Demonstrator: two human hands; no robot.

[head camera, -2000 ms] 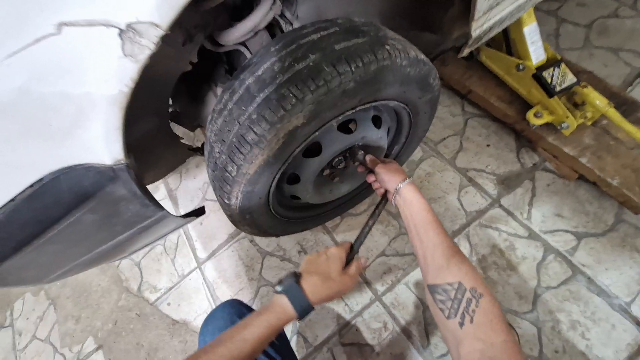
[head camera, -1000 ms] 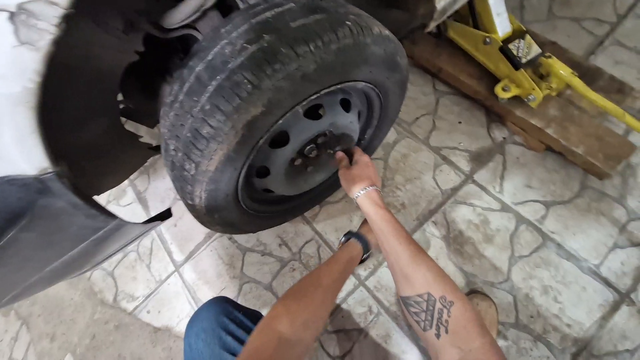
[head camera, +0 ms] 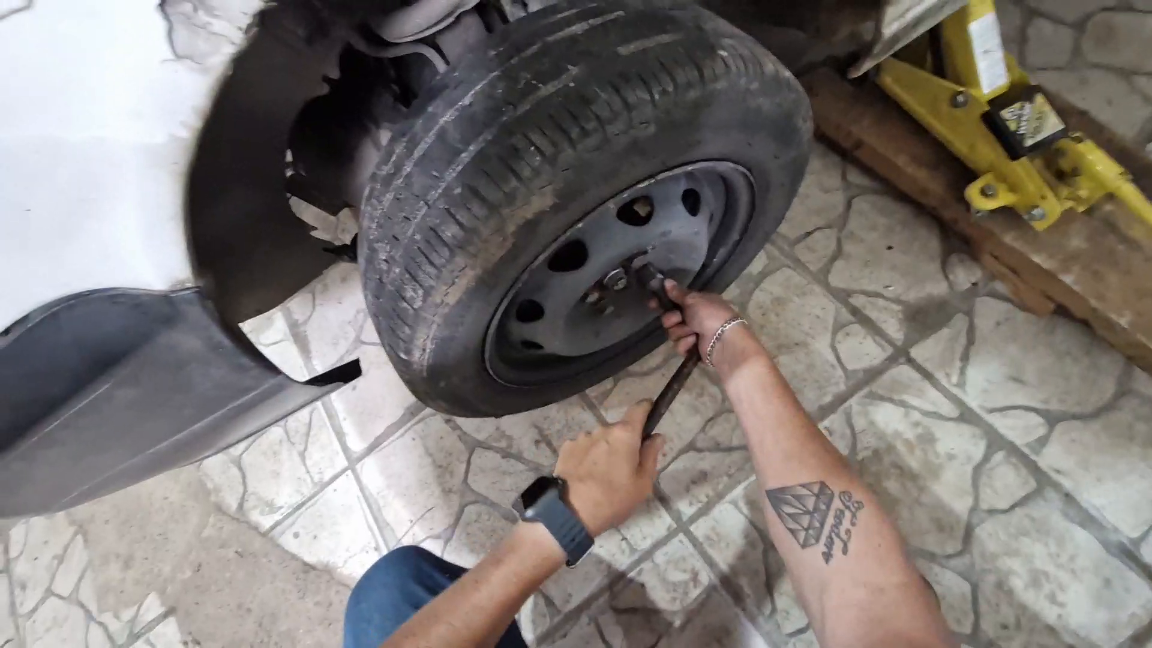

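A worn car tire (head camera: 504, 180) on a dark steel wheel rim (head camera: 576, 315) hangs at the wheel arch of a white car. My right hand (head camera: 702, 324) is closed around the head end of a lug wrench (head camera: 670, 396), whose socket sits against the lug bolts beside the wheel hub (head camera: 616, 279). My left hand (head camera: 610, 468) grips the wrench's lower handle end, below and left of my right hand. Whether the socket is fully seated on a bolt cannot be told.
A yellow floor jack (head camera: 1008, 117) stands on wooden planks (head camera: 1062, 261) at the right. At the left are the white fender (head camera: 90, 162) and a loose-edged dark bumper part (head camera: 135, 387). My knee in jeans (head camera: 405, 598) is over the stone-patterned tile floor (head camera: 918, 441).
One second ago my left forearm lay behind the right one, with the left hand mostly hidden. Now the left hand is out to the left, with the wrench handle visible in it.
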